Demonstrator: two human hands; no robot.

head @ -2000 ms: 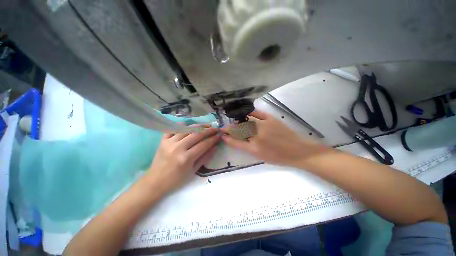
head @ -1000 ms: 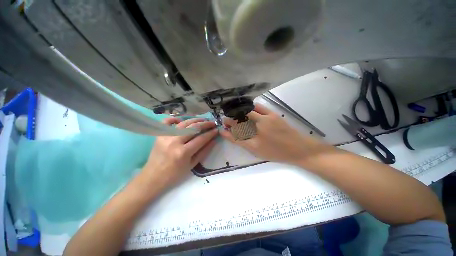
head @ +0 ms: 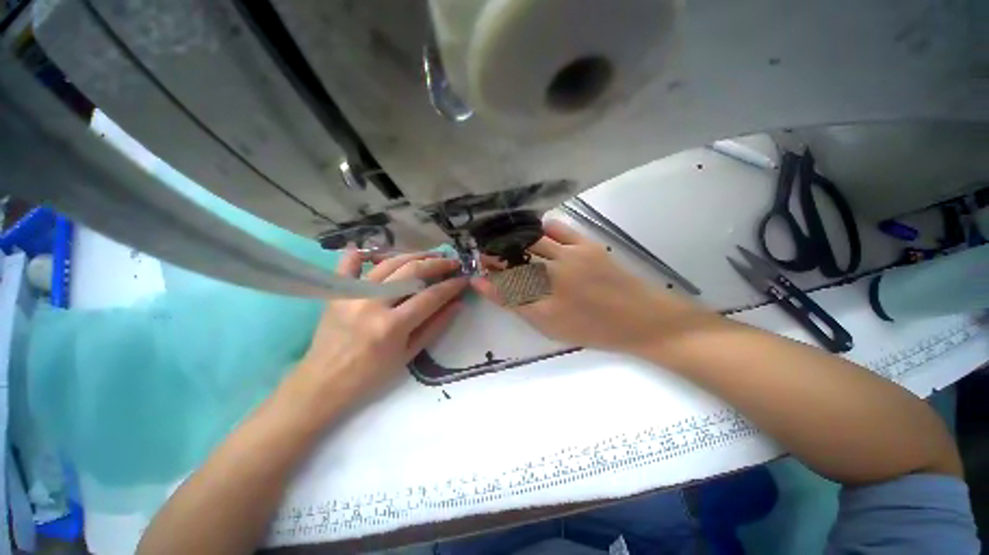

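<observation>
Sheer mint-green fabric (head: pixel 163 374) lies spread left of the needle and runs under my left hand. The off-white sewing machine head (head: pixel 607 152) fills the top of the picture. The metal presser foot (head: pixel 469 258) is between my fingertips. My left hand (head: pixel 380 314) presses the fabric flat with its fingers just left of the foot. My right hand (head: pixel 580 287) is just right of the foot, its fingertips close to the fabric edge and partly behind a knurled brown-grey knob (head: pixel 521 284). What its fingertips hold is hidden.
Silver tweezers (head: pixel 640 249), black scissors (head: pixel 808 222) and black snips (head: pixel 797 301) lie on the right. A white pen (head: pixel 744 153) lies behind. A pale mint thread cone (head: pixel 933 284) is far right. A printed scale (head: pixel 521 468) runs along the front edge. A blue basket (head: pixel 62 260) is far left.
The view has shifted slightly, so the machine head and cloth sit a little further left. Both hands stay at the presser foot, with my left fingers slightly more spread.
</observation>
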